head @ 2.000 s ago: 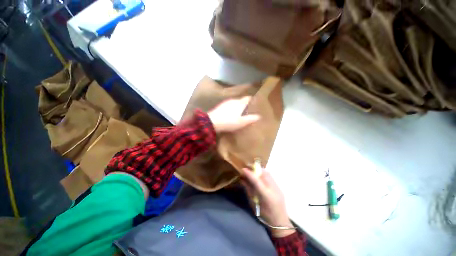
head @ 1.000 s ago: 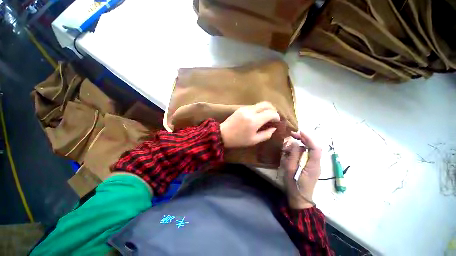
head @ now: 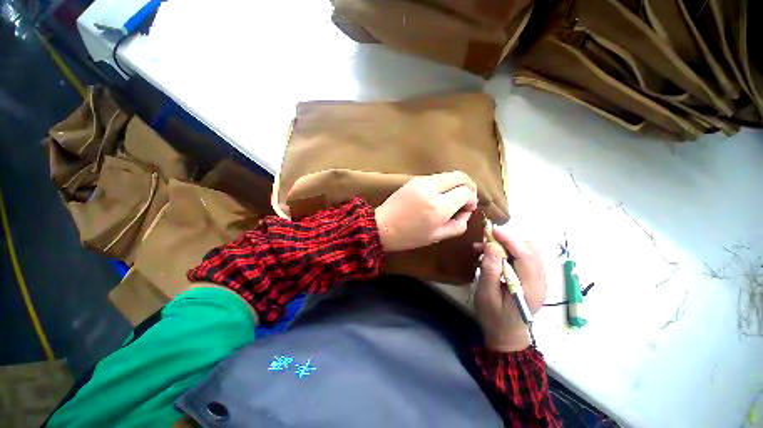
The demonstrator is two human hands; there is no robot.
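Observation:
A tan bag body (head: 393,134) with pale bound edges lies flat on the table in front of me. My left hand (head: 428,211) pinches its fabric near the right side, fingertips close together. My right hand (head: 509,288) holds a pen-sized tool (head: 512,282) with a cream-yellow front and a silvery butt end. The tool's tip points at the bag's right edge, just beside my left fingertips. The exact contact of the tip is too small to tell. A redder-brown patch (head: 460,256) shows below my hands.
A green-handled tool (head: 574,294) lies on the white table (head: 636,334) at right, with a dark cord and thread ends. Brown bags (head: 435,33) and a stacked pile (head: 619,75) stand at the far side. Tan bags (head: 184,242) lie heaped at left. A blue tool (head: 140,17) is at the far left end.
The bag, first bunched under my hands, now lies flatter. Since one second ago my left hand has barely moved, and the pen-like tool has turned with its tip towards the bag's edge.

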